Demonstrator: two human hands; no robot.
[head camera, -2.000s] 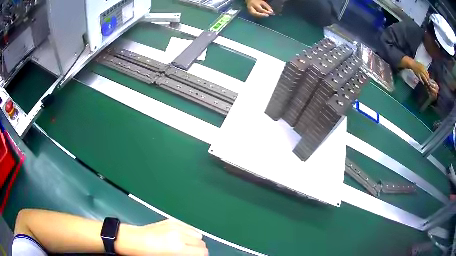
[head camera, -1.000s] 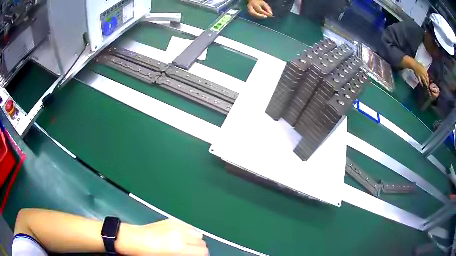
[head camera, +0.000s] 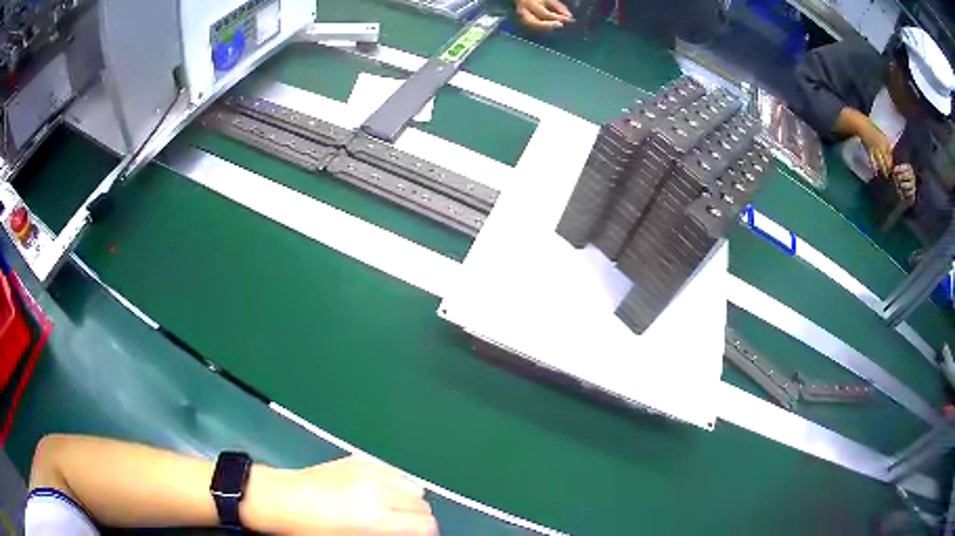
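My left hand (head camera: 351, 500) lies at the bottom edge, with a black watch on the wrist. Its fingertips are cut off by the frame, so what they hold is hidden. My right hand is not in view. Stacked bars (head camera: 670, 178) stand in tall dark grey-brown columns on a white board (head camera: 524, 304), with round recesses on top. Loose bars (head camera: 408, 183) lie end to end in pairs left of the board. More loose bars (head camera: 759, 366) lie at its right. A long flat bar (head camera: 419, 99) with a yellow-green label lies beyond the pairs.
A white bench machine (head camera: 147, 73) stands at the upper left, above a red stop button (head camera: 21, 221). A red bin (head camera: 16, 335) is at the left edge. White strips (head camera: 314, 222) cross the green surface. Other people's hands (head camera: 545, 13) show at the top and upper right.
The hands of the people opposite have shifted slightly. My left hand and the stacked bars look unchanged.
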